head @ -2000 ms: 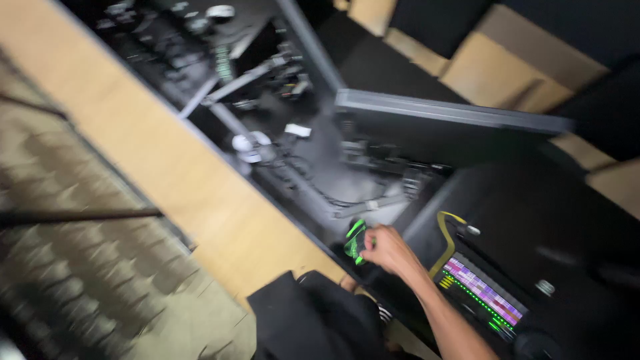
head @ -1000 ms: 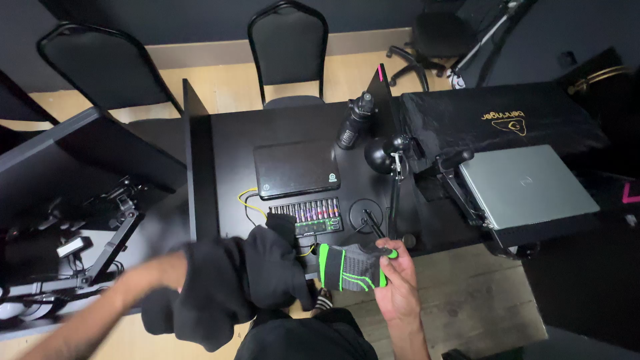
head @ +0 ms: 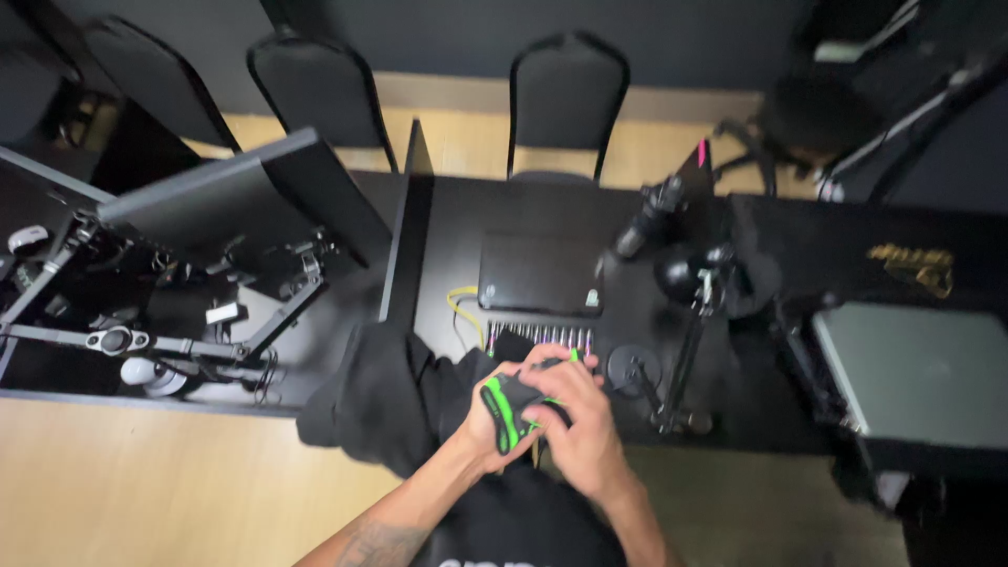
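A black, grey and green fabric item [head: 512, 405], perhaps a knitted sleeve or glove, is folded between my two hands at the front edge of the desk. My left hand [head: 482, 429] holds it from the left and below. My right hand [head: 579, 417] grips it from the right, fingers over its top. Just left of my hands, a black cloth garment [head: 378, 402] lies over the desk edge. Beyond them are a small mixer or controller [head: 579, 340], partly hidden, a yellow cable [head: 461, 303] and a closed black laptop [head: 542, 272].
A dark divider [head: 405, 228] stands left of the laptop, with a monitor [head: 236, 205] and monitor arms [head: 276, 327] beyond it. To the right are a microphone [head: 650, 216], a desk lamp [head: 681, 276] and a silver laptop [head: 917, 374]. Several black chairs [head: 568, 106] stand behind the desk.
My left hand has moved from the black garment to the green-and-grey item, which only my right hand held a second ago. The item now looks more folded.
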